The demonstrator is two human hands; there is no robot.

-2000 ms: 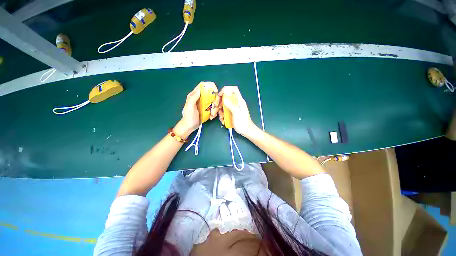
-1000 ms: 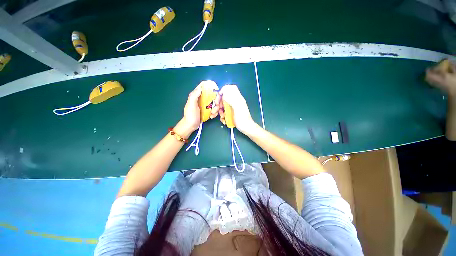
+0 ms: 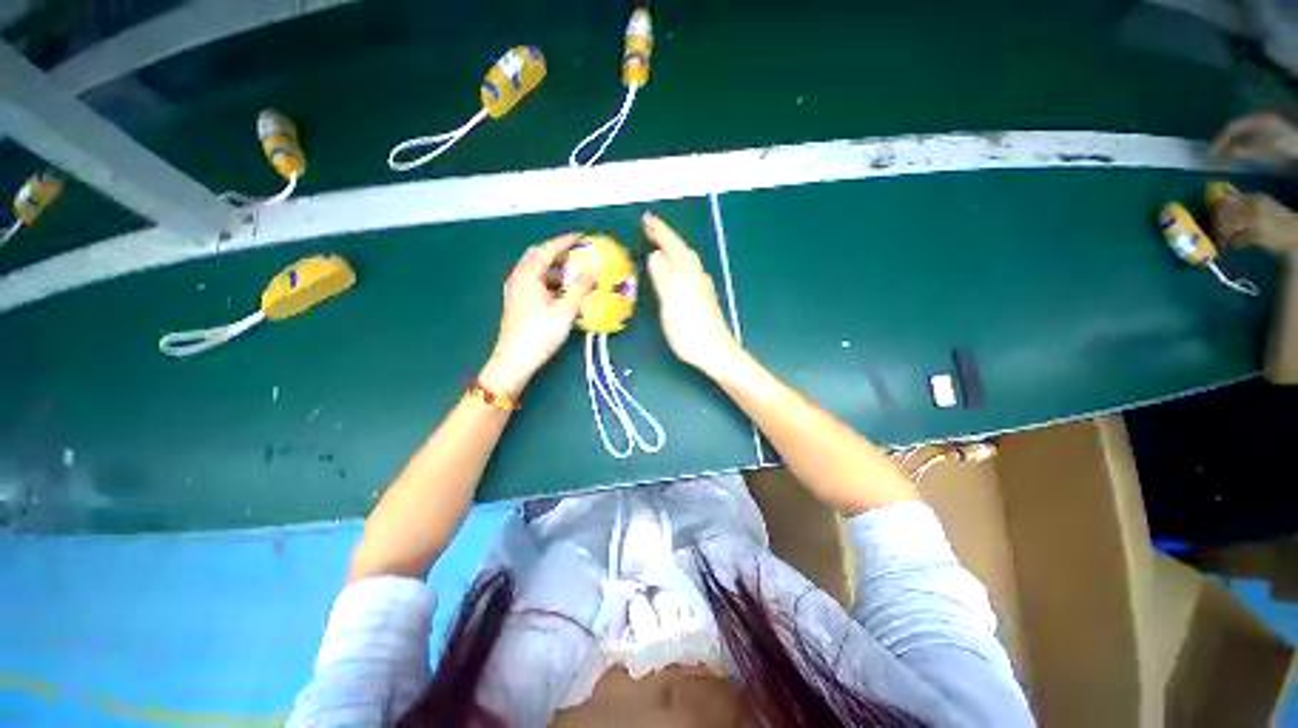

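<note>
My left hand [image 3: 538, 310] is closed on the yellow handheld units [image 3: 609, 287] above the dark green surface. Two white cord loops hang down from them, so two units seem to be pressed together; the rear one is largely hidden. Blue and white marks show on the yellow face. My right hand [image 3: 686, 302] is just to the right of the units, apart from them, with fingers extended and nothing in it.
Another yellow unit [image 3: 308, 289] lies left on the green surface [image 3: 470, 427]; several lie beyond the white rail [image 3: 797, 159]. Another person's hand [image 3: 1261, 223] touches a unit at far right, beside another unit [image 3: 1184, 235]. A white block [image 3: 942, 390], dark strip [image 3: 969, 378] and carton [image 3: 1070, 541] are at right.
The two units, one in each hand before, are now together in my left hand, and my right hand has let go. The bright glow at their tops is gone. Units beyond the rail moved right.
</note>
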